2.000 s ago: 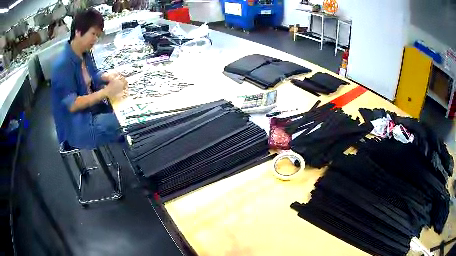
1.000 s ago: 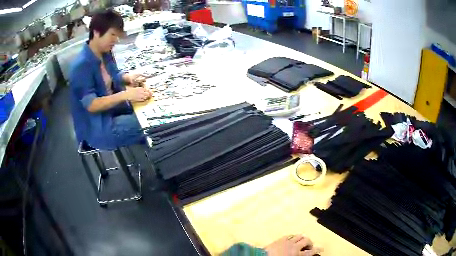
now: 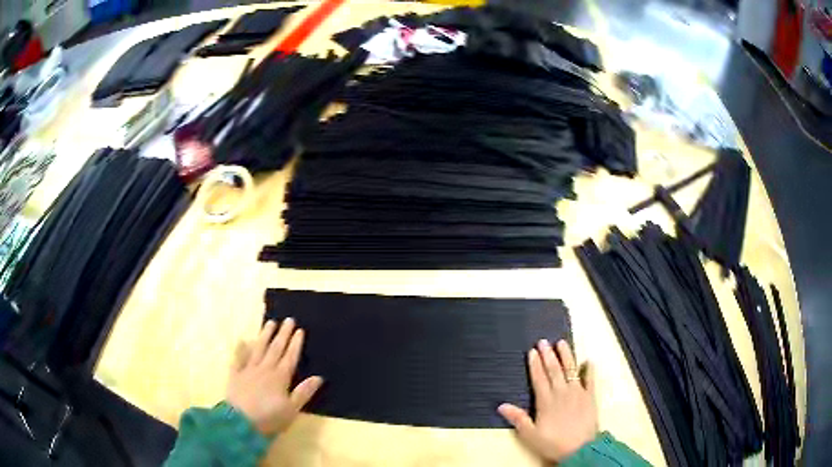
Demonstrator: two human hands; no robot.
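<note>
Laid-out black straps (image 3: pixel 410 356) lie side by side as a flat rectangle on the pale yellow tabletop (image 3: pixel 155 365) in front of me. My left hand (image 3: pixel 269 376) rests palm down at their left end, fingers apart. My right hand (image 3: pixel 558 401) rests palm down at their right end, fingers apart, with a ring on one finger. Neither hand grips anything. The main strap stack (image 3: pixel 429 173) lies in wide rows just beyond.
A masking tape roll (image 3: pixel 223 193) and dark red packet (image 3: pixel 193 153) sit left of the stack. The left strap stack (image 3: pixel 100 237) is at far left. Loose straps (image 3: pixel 684 337) lie at right. A white-and-red cloth (image 3: pixel 415 40) lies on the far stack.
The view has swung right and down. The seated person is out of view. Both my hands now show on the laid-out straps; one second ago only one hand showed at the bottom edge.
</note>
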